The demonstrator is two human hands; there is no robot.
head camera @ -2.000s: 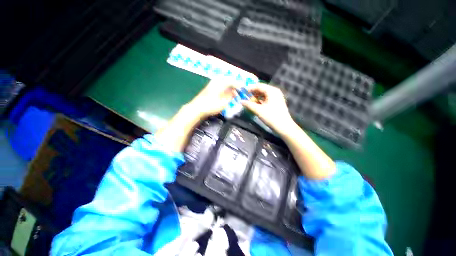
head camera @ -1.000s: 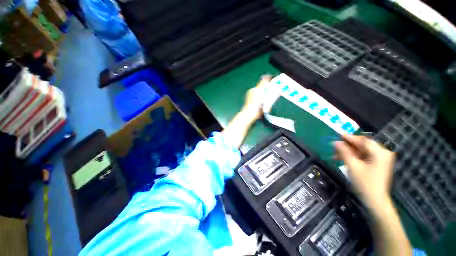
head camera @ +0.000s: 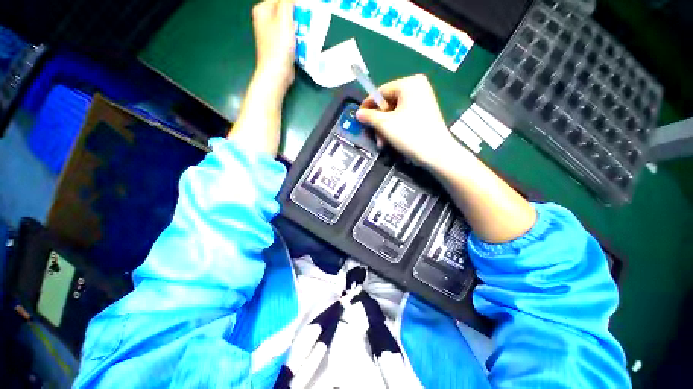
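My left hand [head camera: 272, 39] is at the upper left, closed on the edge of a white sticker sheet [head camera: 410, 29] with blue shapes; its blank end curls down beside the hand. My right hand [head camera: 410, 118] grips pale, pen-like tweezers [head camera: 368, 85] over the top of the leftmost phone body [head camera: 331, 177]. A blue sticker [head camera: 350, 121] lies at that phone's upper end, by my right fingertips. The tweezers' working tip cannot be made out. The phones sit in the black foam tray [head camera: 346, 235], the farther ones partly hidden by my right arm.
Clear blister trays [head camera: 574, 95] stand at the right, with white label strips [head camera: 480, 127] beside them. A grey post [head camera: 676, 141] is at the right edge. An open carton with blue lining [head camera: 140, 163] is at the left, with a blue basket [head camera: 64, 125] beyond.
The view has shifted. My right hand has moved from beside the sticker sheet to the top of the leftmost phone, where a blue sticker now shows. My left hand stays at the sheet.
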